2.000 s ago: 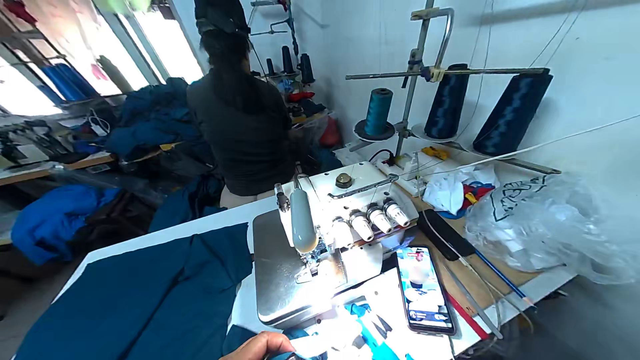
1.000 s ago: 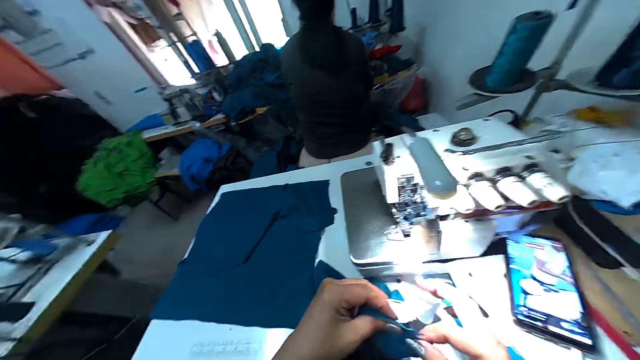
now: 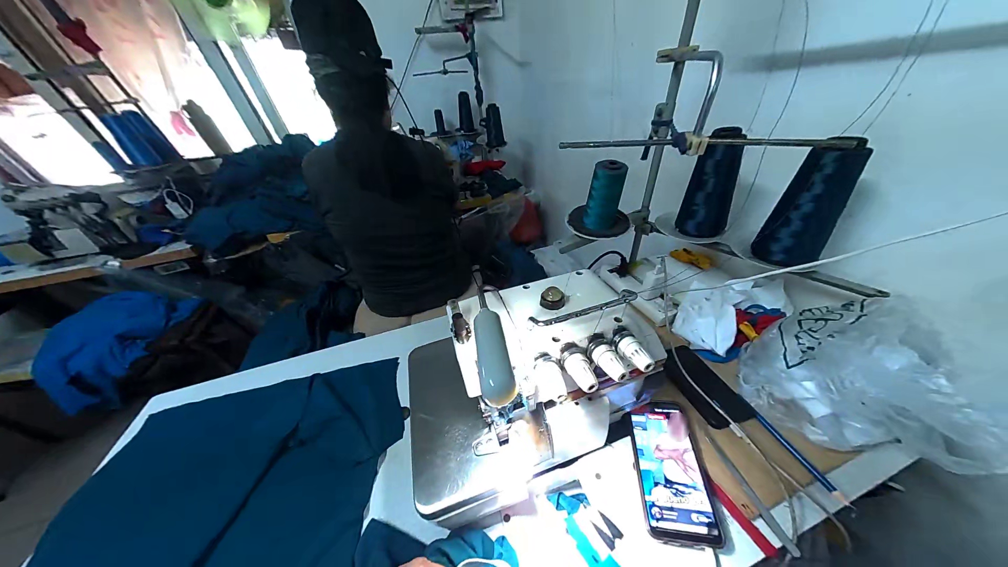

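Note:
Only a fingertip of my left hand (image 3: 421, 562) shows at the bottom edge, against a bunched piece of teal fabric (image 3: 472, 545); its grip is cut off by the frame. My right hand is out of sight. Just above stands a white overlock sewing machine (image 3: 571, 315) with a metal work plate (image 3: 445, 429) and its lamp lit. Dark teal fabric (image 3: 228, 465) lies spread over the table left of the machine. Bright blue scraps and dark pointed blades (image 3: 606, 529) lie in front of it, left of a smartphone (image 3: 677, 476) with its screen on.
Thread cones (image 3: 811, 205) stand on a rack behind the machine. A clear plastic bag (image 3: 858, 378), a blue pencil (image 3: 799, 457) and a red strip (image 3: 744, 520) lie at the right. Beyond the table a person (image 3: 386, 213) sits facing away, near heaped blue cloth (image 3: 110, 339).
The view has swung a lot. Both hands were on teal cloth near the machine one second ago; now only a fingertip shows at the bottom edge.

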